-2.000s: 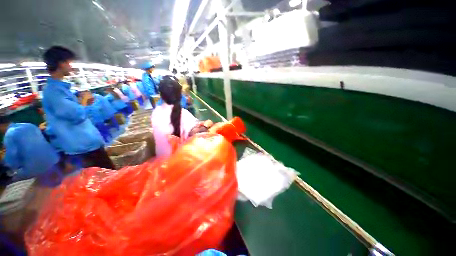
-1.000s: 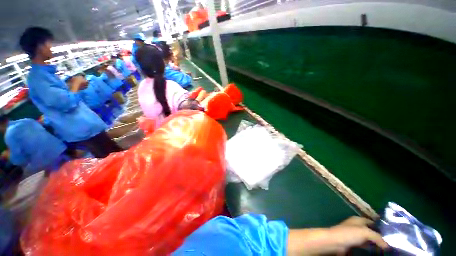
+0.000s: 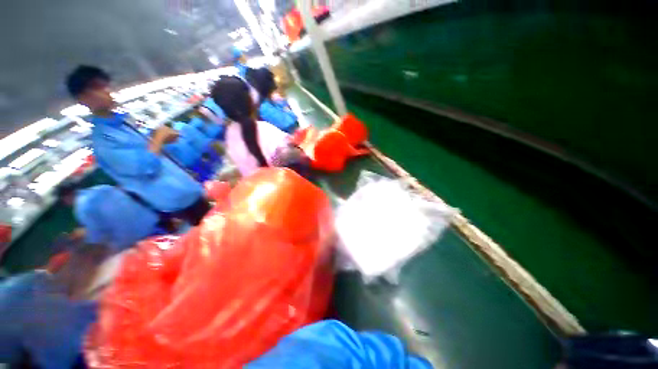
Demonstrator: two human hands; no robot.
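A bulky bright red plastic bag (image 3: 231, 277) fills the lower middle. A pile of clear, whitish poly bags (image 3: 393, 227) lies on the dark-green bench (image 3: 462, 303) to its right. A dark, shiny object, possibly a pouch, (image 3: 613, 351) is cut off by the bottom right edge. A blue sleeve of mine shows at the bottom middle, but the hand beyond it is below the picture. Neither my left hand nor my right hand is visible, so what they hold is hidden.
Orange-red bundles (image 3: 335, 146) lie farther along the bench beside a person in pink. A pale rail (image 3: 498, 258) edges the bench before the green-sided line (image 3: 505, 79). A white post (image 3: 326, 61) rises there. People in blue sit and stand at left.
The hand that reached right to the shiny dark pouch has dropped out of the picture, leaving only the sleeve. The view has tilted, and the dark object shows lower at the right.
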